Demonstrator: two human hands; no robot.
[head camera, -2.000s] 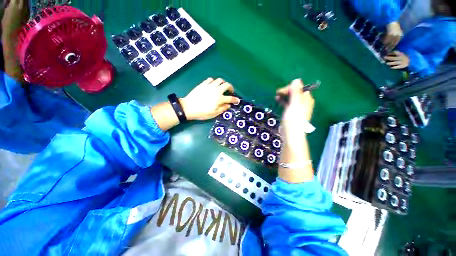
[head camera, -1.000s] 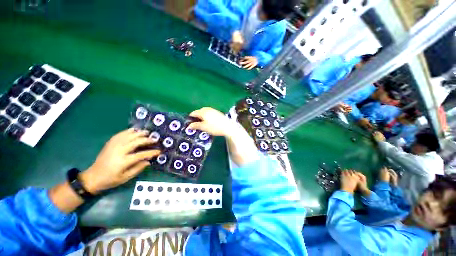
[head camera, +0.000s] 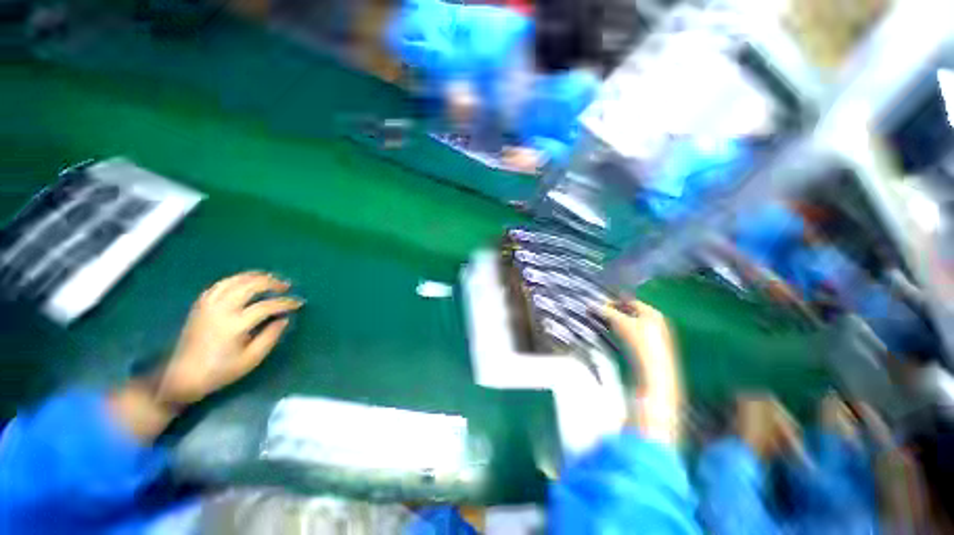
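Note:
The whole view is motion-blurred. My left hand (head camera: 232, 332) is over the green table top with its fingers apart and nothing in it. My right hand (head camera: 643, 340) is at the right edge of the stack of filled trays (head camera: 560, 287), its fingertips at the top tray; blur hides whether they grip it. The top tray shows rows of smeared white rings. The label sheet (head camera: 366, 434) lies near my body, its dots blurred out. A small white scrap (head camera: 434, 288) lies between my left hand and the stack.
A waiting tray of black parts on a white sheet (head camera: 126, 247) is at the far left. White sheets (head camera: 586, 402) lie beside and below the stack. People in blue smocks (head camera: 460, 42) sit across the table and to the right. A grey metal upright (head camera: 722, 199) stands behind the stack.
The ringed tray between my hands is gone from there. My right hand has moved right to the stack. My left hand is off the tray, its fingers apart. The white scrap now shows.

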